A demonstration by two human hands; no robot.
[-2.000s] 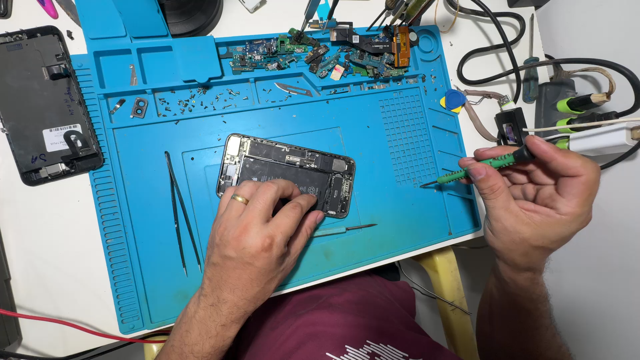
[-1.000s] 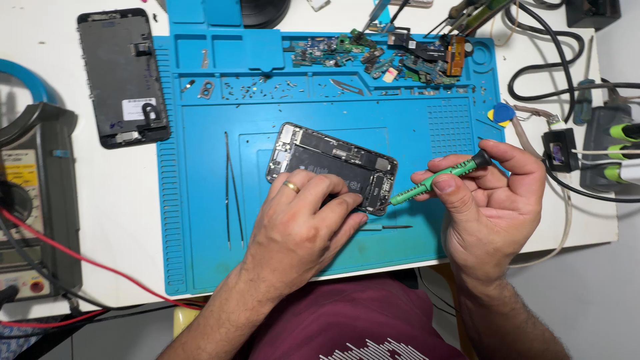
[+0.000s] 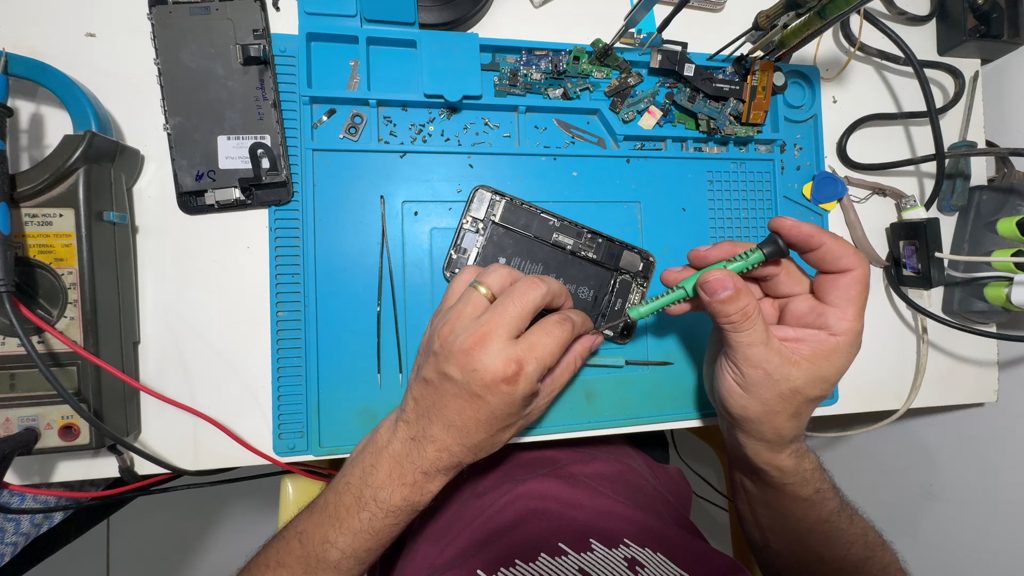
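An opened smartphone body (image 3: 552,256) lies tilted on a blue silicone repair mat (image 3: 344,280), its battery and inner parts showing. My left hand (image 3: 504,344) rests over the phone's lower edge, thumb and fingers pinched together near the lower right corner; whether a small part is between them cannot be seen. In my right hand (image 3: 760,312) is a small green screwdriver (image 3: 680,292) with a black cap, its thin tip at that same corner by my left fingertips. Just below the phone lies a tool with a light blue handle (image 3: 606,362), partly hidden by my left hand.
Metal tweezers (image 3: 387,288) lie left of the phone. Loose screws (image 3: 436,128), a blade (image 3: 580,134) and circuit boards (image 3: 552,72) fill the mat's trays. A removed phone screen (image 3: 216,104) and a clamp meter (image 3: 64,296) are at left; a power strip (image 3: 980,256) and cables are at right.
The screwdriver in my right hand has come from right of the phone to its lower right corner. My left hand has stayed at the phone's lower edge. The view has shifted.
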